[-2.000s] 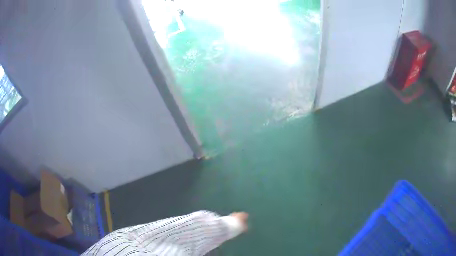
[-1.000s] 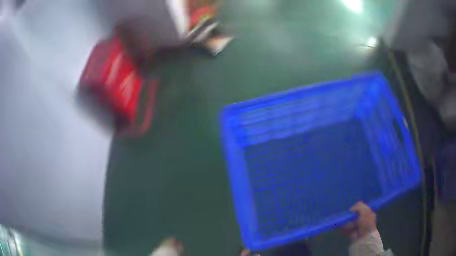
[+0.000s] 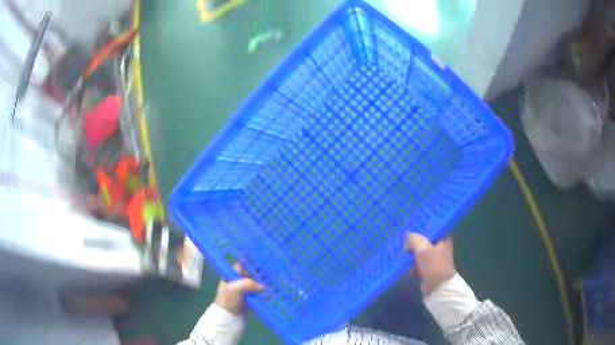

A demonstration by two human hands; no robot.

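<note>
A large blue plastic crate (image 3: 357, 158) with a mesh floor and mesh sides is held tilted in front of me, above the green floor. It is empty. My left hand (image 3: 237, 291) grips its rim at the lower left, near the short side's holes. My right hand (image 3: 431, 261) grips the long side's rim at the lower right, with the thumb inside the crate. Striped sleeves show below both hands.
Mixed red and orange items (image 3: 121, 182) lie blurred at the left, beside a yellow floor line. A clear plastic bag (image 3: 563, 128) is at the right. Another yellow line (image 3: 539, 215) crosses the floor there. A blue object (image 3: 599, 306) shows at the right edge.
The view has swung right, away from the doorway and the red box. The crate is now larger and central. My left hand, off the crate's left side a second ago, is now on its rim.
</note>
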